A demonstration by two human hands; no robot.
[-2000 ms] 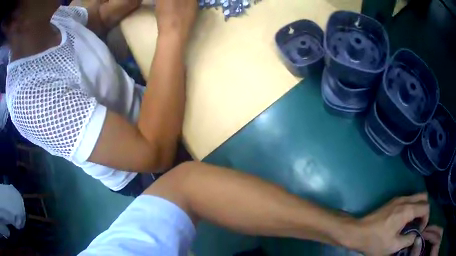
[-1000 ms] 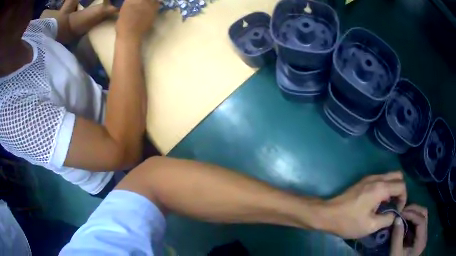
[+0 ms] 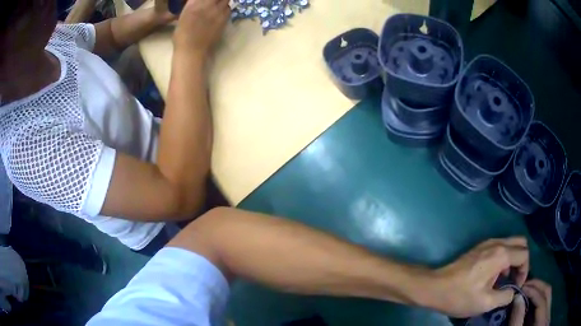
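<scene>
A dark plastic housing (image 3: 498,316) lies at the lower right edge of the picture, partly hidden by the fingers and cut off by the edge. My left hand (image 3: 479,278) is bent over it, fingers closed around its upper side. My right hand (image 3: 535,304) shows only as fingers at its right side, pressing at a thin dark curved piece (image 3: 519,291) on the housing. Whether this piece is a ring or the rim, I cannot tell.
Dark housings (image 3: 490,105), several stacked, stand in a curved row along the green tabletop's (image 3: 344,191) far side. On the left a person in a white mesh top (image 3: 57,146) sits at the tan table (image 3: 274,102), one hand near silvery fittings (image 3: 271,11).
The view shifted left, then partly back right. Both hands stay at the housing at the lower right, with small finger movements. More of the housing shows than two seconds ago.
</scene>
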